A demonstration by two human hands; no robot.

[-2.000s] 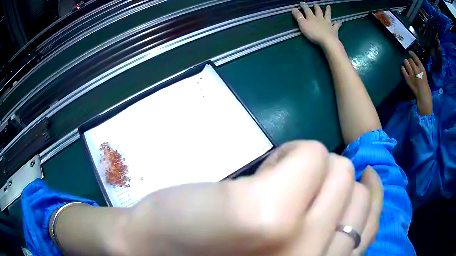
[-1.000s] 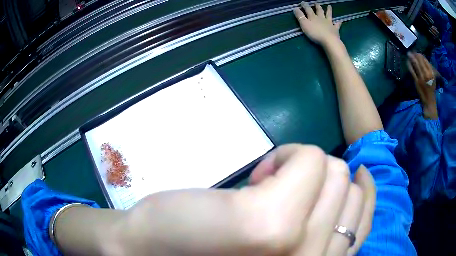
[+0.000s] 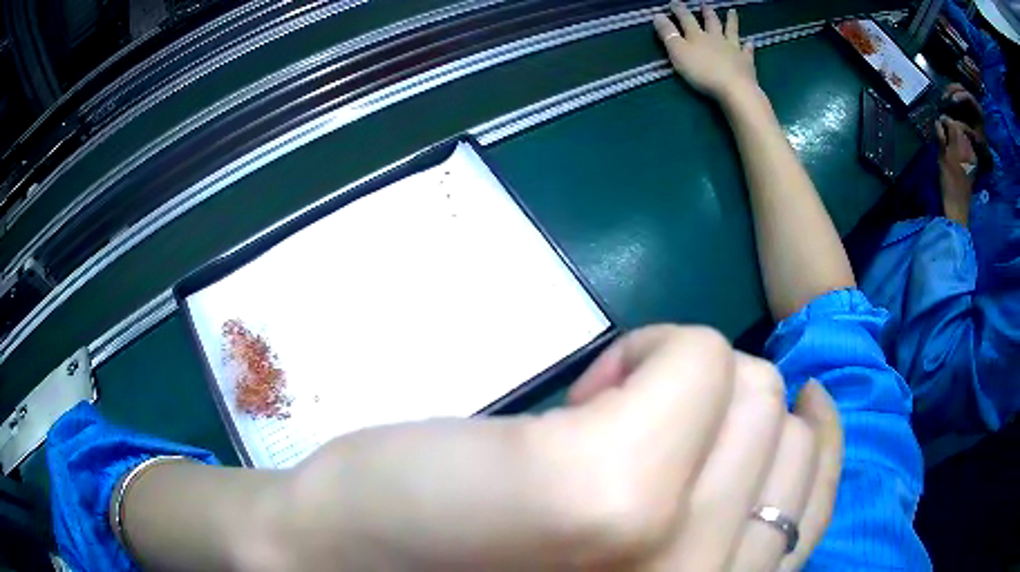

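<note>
The black-rimmed tray (image 3: 537,203) lies on the green bench with a white paper liner (image 3: 392,291) inside. A heap of small copper-coloured parts (image 3: 257,374) sits at its left end, with a few specks near the far corner. My left hand (image 3: 671,447), bare with a ring, is curled closed very near the camera, over the tray's near edge; nothing shows in it, and the palm side is hidden. My right hand (image 3: 710,54) is open, palm down, fingers spread on the silver rail beyond the tray, holding nothing.
Conveyor rails (image 3: 336,117) run across the back. A pale metal plate (image 3: 47,411) lies left of the tray. At the right are another tray (image 3: 908,78) with copper parts, a dark fixture (image 3: 878,132) on the bench, and another person's hands (image 3: 957,151) and blue sleeves.
My hands have barely moved; the left fingers shifted slightly. The other person's hand moved away up and right, and the dark fixture now shows on the bench there.
</note>
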